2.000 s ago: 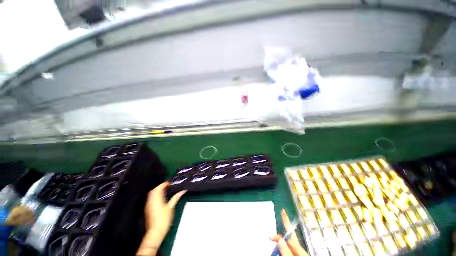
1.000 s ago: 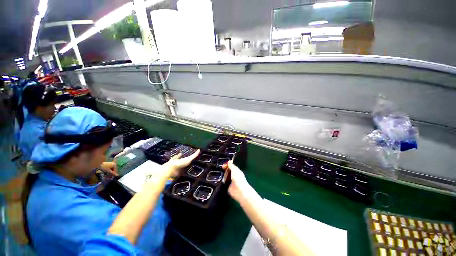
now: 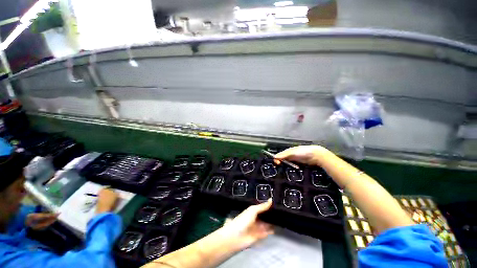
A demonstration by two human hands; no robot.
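A black foam tray (image 3: 277, 196) with housings in two rows of pockets is held level above the bench, over the far part of the white paper sheet (image 3: 298, 251). My left hand (image 3: 250, 224) grips its near edge, thumb on top. My right hand (image 3: 303, 156) is at its far edge, with tweezers (image 3: 281, 159) between the fingers, lying over the tray's back row. The fingers under the tray are hidden. Black watch housings with silver rims (image 3: 293, 199) sit in the pockets.
Stacked foam trays (image 3: 175, 217) stand just left of the held tray. A clear tray of yellow-gold pieces (image 3: 361, 225) is at right, partly behind my right arm. A neighbour's hand (image 3: 107, 200) and component tray (image 3: 123, 170) are at left. A plastic bag (image 3: 358, 112) hangs at the back.
One second ago both hands were at the stacked trays on the left. Now they hold a filled tray farther right, over the paper. The view has swung back right.
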